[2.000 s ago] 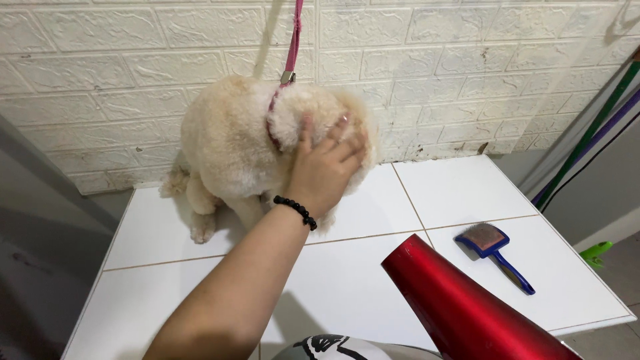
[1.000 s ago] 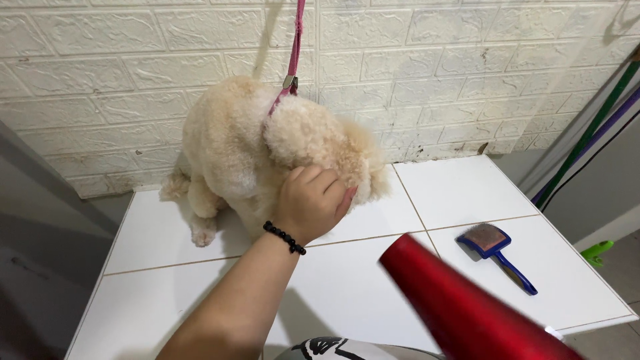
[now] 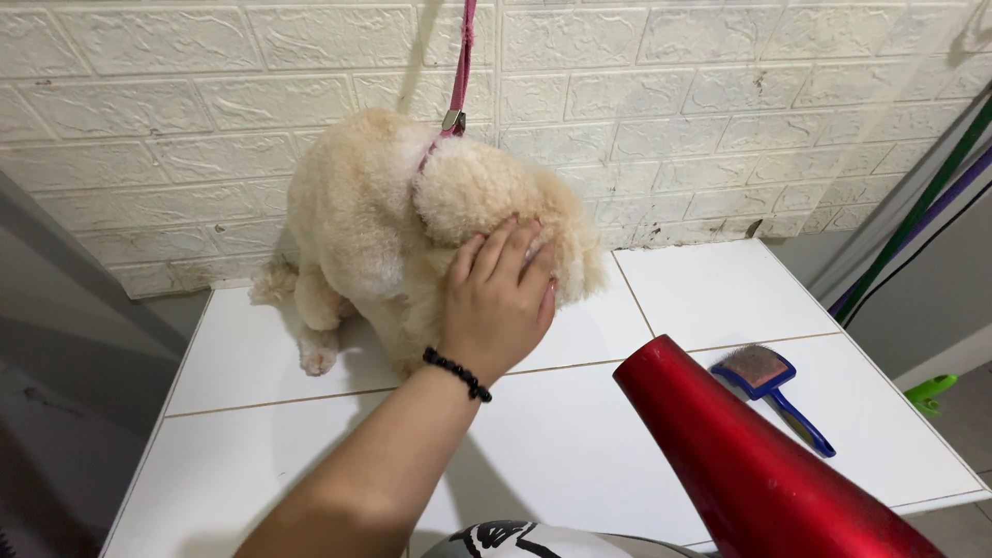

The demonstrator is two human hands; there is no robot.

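A cream, curly-coated dog (image 3: 364, 209) sits on the white tiled table (image 3: 566, 449), with its head turned down to the right. A pink leash (image 3: 463, 70) with a metal clasp runs up from the loop around its neck. My left hand (image 3: 500, 298), a black beaded bracelet (image 3: 457, 374) at its wrist, lies with spread fingers on the fur of the dog's head. The red nozzle of a blow dryer (image 3: 744, 442) points at the dog from the lower right. Whatever holds the dryer is out of frame, and my right hand does not show.
A blue slicker brush (image 3: 759, 372) lies bristles up on the right of the table. Behind the dog stands a white brick-patterned wall (image 3: 659, 116). Green and purple poles (image 3: 922, 201) lean at the right, and a bright green object (image 3: 930, 391) is beyond the table's right edge.
My left hand has gone from the upper part of the dog's head to lower down, and its fingers, curled a second ago, are spread again. The dog's head has tipped lower.
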